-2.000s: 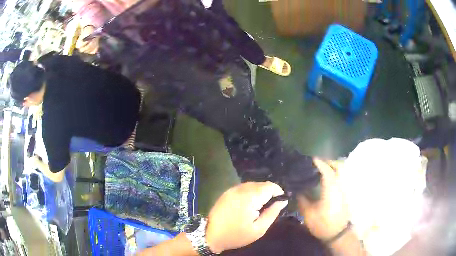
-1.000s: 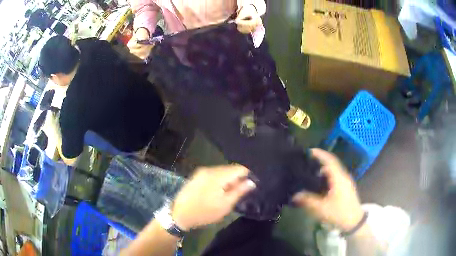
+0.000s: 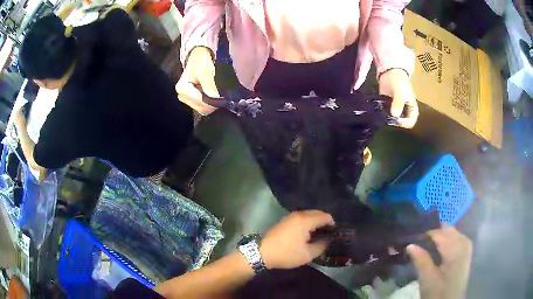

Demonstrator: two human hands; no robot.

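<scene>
A dark, thin garment piece (image 3: 315,146) with pale sprig motifs is stretched between me and a person in a pink jacket, who holds its far edge with both hands. My left hand (image 3: 298,239), with a metal watch on the wrist, is closed on the near end at the lower middle. My right hand (image 3: 444,254) pinches the near edge at the lower right, fingers slightly blurred. Pale motifs show along both the far and near edges. The cloth sags and narrows between the two ends.
A blue plastic stool (image 3: 447,190) stands at right, below a large cardboard carton (image 3: 450,82). A mottled cloth-lined basket (image 3: 155,222) and a blue crate (image 3: 82,257) are at lower left. A seated person in black (image 3: 117,99) is at left. A white bundle (image 3: 391,290) shows at the bottom edge.
The person in pink now appears closer, with the far edge spread between both hands. My right hand has moved right, drawing the near edge wider. The view has shifted.
</scene>
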